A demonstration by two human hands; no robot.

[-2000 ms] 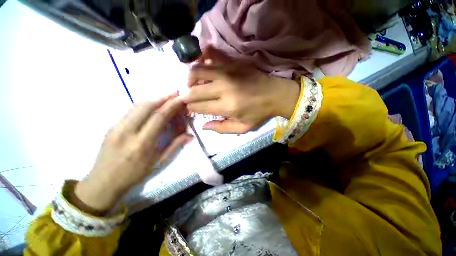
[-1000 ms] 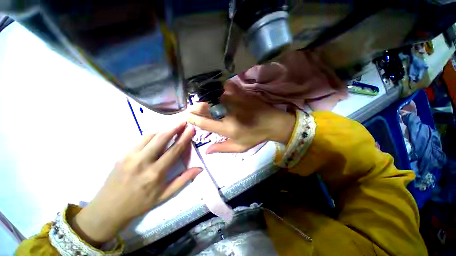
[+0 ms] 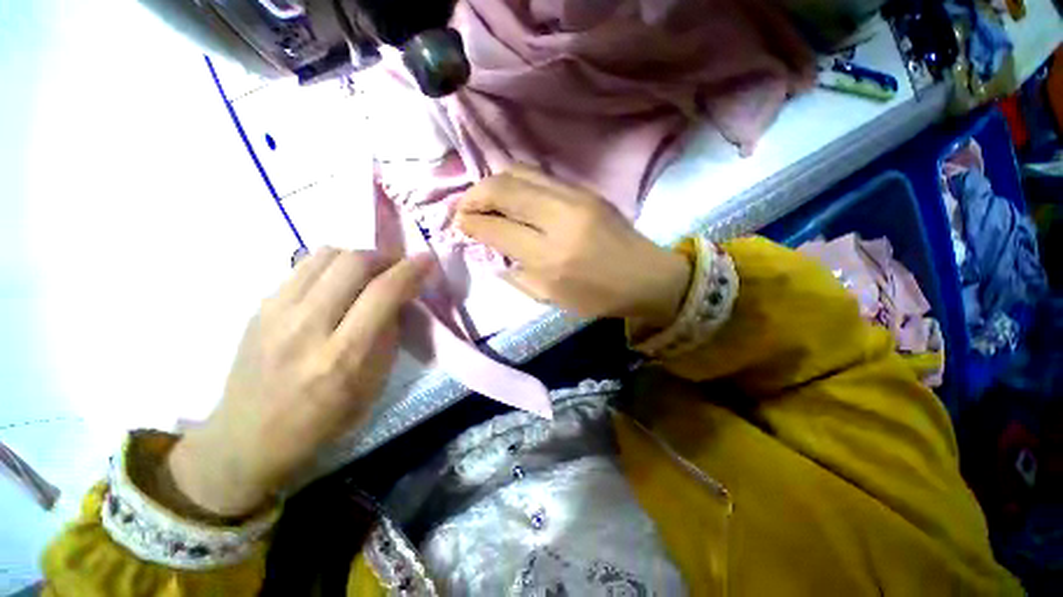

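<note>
The pink garment piece (image 3: pixel 583 105) lies in loose folds right of and behind the sewing machine head (image 3: pixel 286 35). Its gathered edge (image 3: pixel 426 184) shows small puckers in front of the machine. My right hand (image 3: pixel 560 239) pinches this edge between thumb and fingers. My left hand (image 3: pixel 332 344) holds the pale-pink strip (image 3: pixel 495 379) between thumb and fingers. The strip's free end hangs over the table's front edge toward my lap. A dark round knob (image 3: pixel 437 62) is on the machine head. The needle is too blurred to make out.
The grey table edge (image 3: pixel 746 210) runs diagonally in front of my lap. A yellow-green tool (image 3: pixel 860 82) lies at the right table edge. Blue baskets (image 3: pixel 950 239) stand right of the table, with pink cloth (image 3: pixel 874 280) and blue-grey cloth (image 3: pixel 991 257). Another strip (image 3: pixel 26 476) lies at far left.
The machine head covers less of the view. My hands have moved apart and nearer the table edge, showing the strip and gathered edge. More pink garment is spread on the table.
</note>
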